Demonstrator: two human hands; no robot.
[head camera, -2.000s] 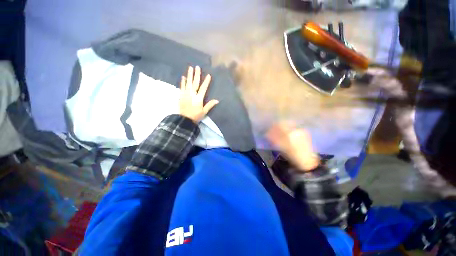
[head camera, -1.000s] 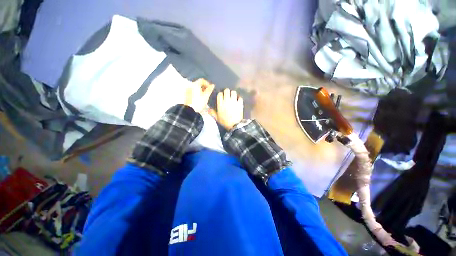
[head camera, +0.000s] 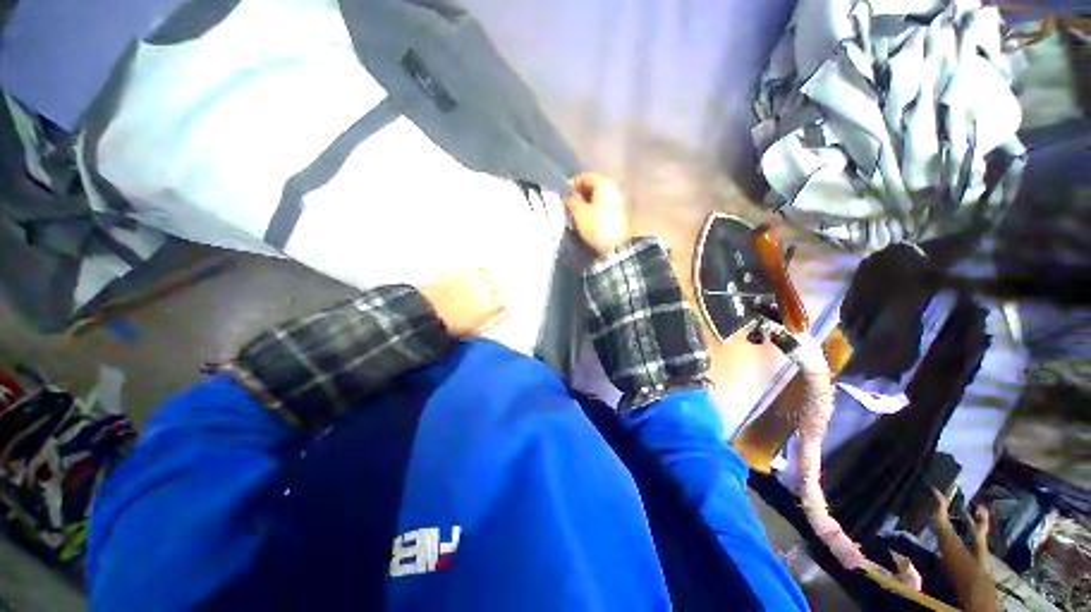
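A grey garment piece (head camera: 461, 90) lies on the table with its white inner side (head camera: 401, 203) up, crossed by dark strips. My right hand (head camera: 598, 213) pinches the grey edge at the piece's right side. My left hand (head camera: 464, 301) is at the near edge of the white side, close to my body; its fingers are blurred, and I cannot tell if they grip cloth. A steam iron (head camera: 730, 275) with an orange-brown handle (head camera: 780, 281) stands to the right of my right hand, touched by neither hand.
A crumpled grey and white garment pile (head camera: 891, 120) lies at the upper right. A pink hose (head camera: 814, 430) runs from the iron to the lower right, past dark cloth (head camera: 915, 383). Another person's hand (head camera: 967, 550) shows at the lower right. Coloured scraps (head camera: 60, 460) lie at the lower left.
My hands, close together a second ago, are now apart: the right is farther right at the grey edge, the left nearer my body. More of the white side and a dark slot show.
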